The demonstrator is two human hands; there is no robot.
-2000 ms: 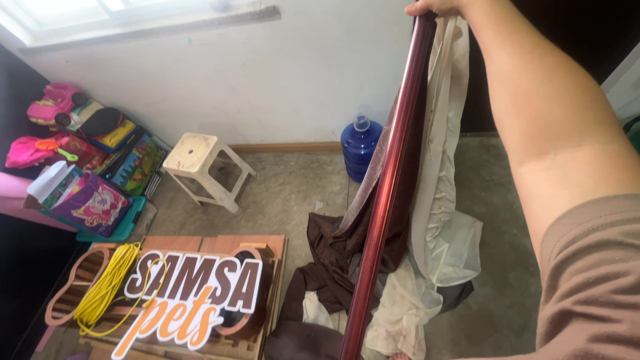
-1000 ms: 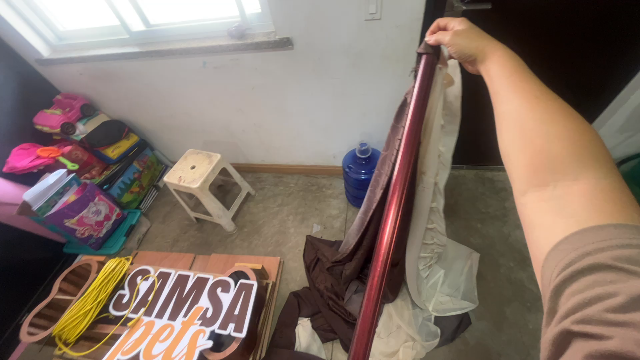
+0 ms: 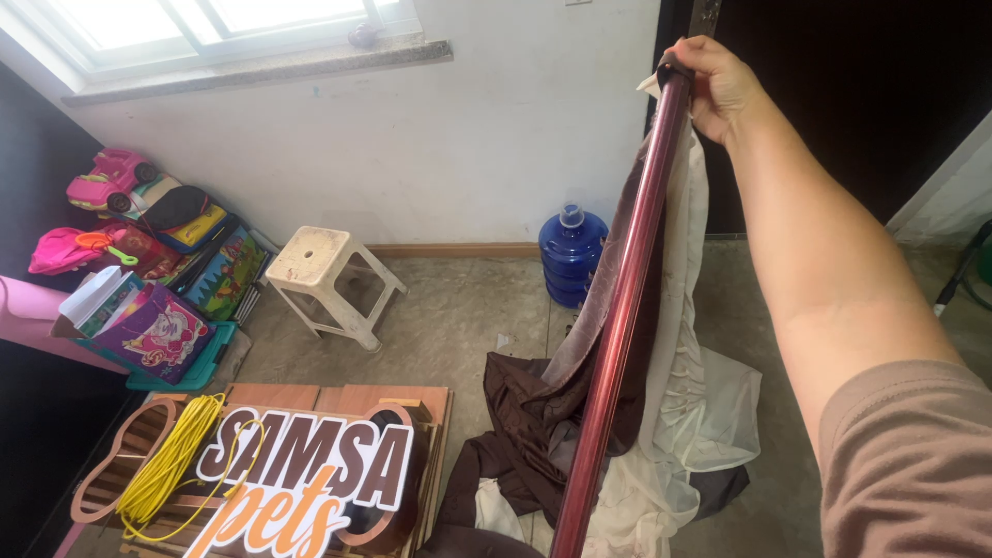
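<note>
My right hand grips the upper end of a long, shiny dark-red curtain rod, with curtain fabric bunched at the rod's top. The rod slants down to the bottom edge, where its lower end is out of frame. Behind it hang a dark brown curtain and a sheer cream curtain, both trailing in a heap on the floor. My left hand does not show.
A worn white plastic stool and a blue water jug stand by the wall. At lower left, wooden boards bear a lettered sign and yellow cord. Toys and bags pile at left. A dark door is behind my arm.
The fabric at the rod's top now sits closer around its end, under my right hand. The view has shifted, showing more of the window.
</note>
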